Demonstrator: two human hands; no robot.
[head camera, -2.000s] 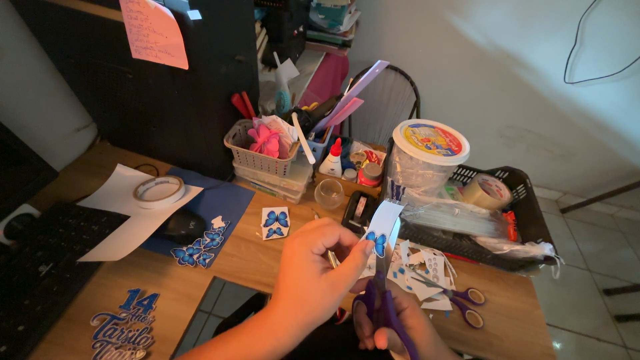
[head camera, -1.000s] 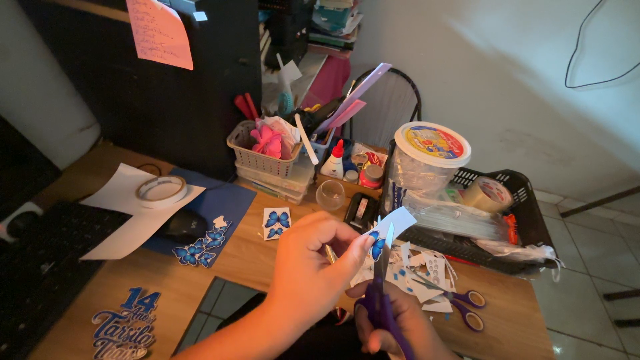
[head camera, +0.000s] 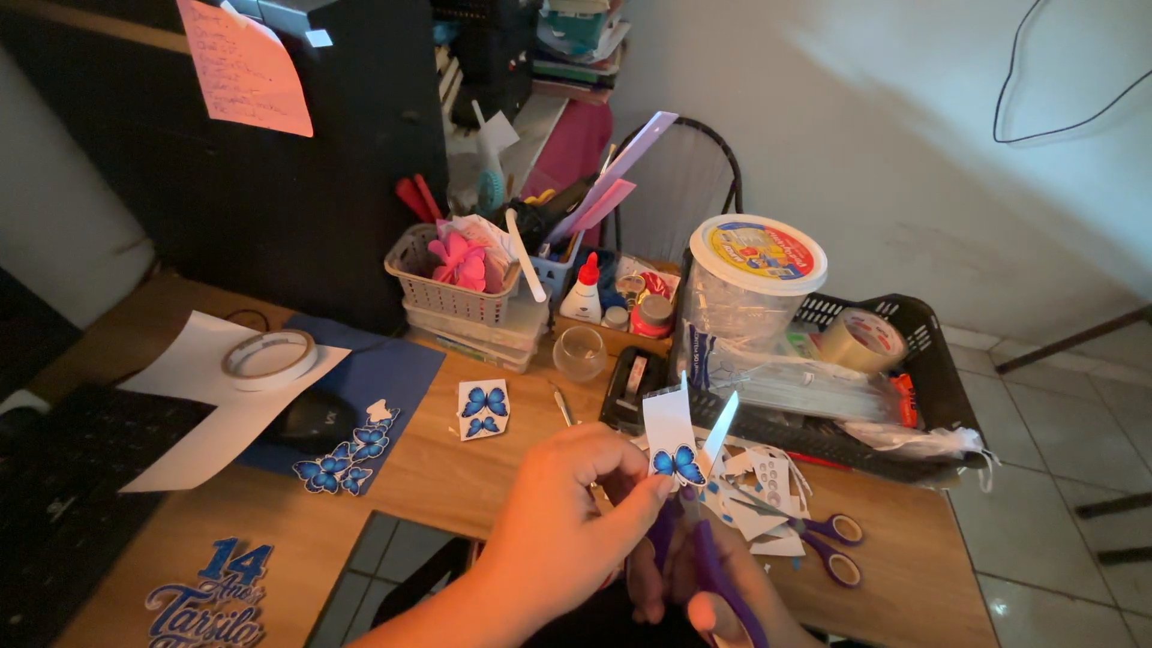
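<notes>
My left hand (head camera: 576, 513) pinches a white paper strip (head camera: 668, 423) with a printed blue butterfly (head camera: 679, 464) at its lower end. In my right hand (head camera: 711, 576) are purple-handled scissors (head camera: 706, 531), their blades spread beside the butterfly. Paper scraps (head camera: 760, 495) and a second pair of purple-handled scissors (head camera: 832, 544) lie on the table just beyond and right of my hands. A paper piece with two blue butterflies (head camera: 483, 409) rests on the wood to the left. Cut-out butterflies (head camera: 346, 459) lie by the blue sheet (head camera: 405, 378).
A roll of tape (head camera: 270, 358) sits on white paper (head camera: 184, 387) beside a black mouse (head camera: 315, 421) and keyboard (head camera: 63, 513). Behind stand a grey basket (head camera: 450, 288), a glue bottle (head camera: 583, 292), a clear cup (head camera: 580, 353), a lidded tub (head camera: 756, 288) and a black crate (head camera: 945, 396).
The scissor blades, closer together at the butterfly one second ago, are now spread apart beside it. The paper strip has turned more upright in my left hand.
</notes>
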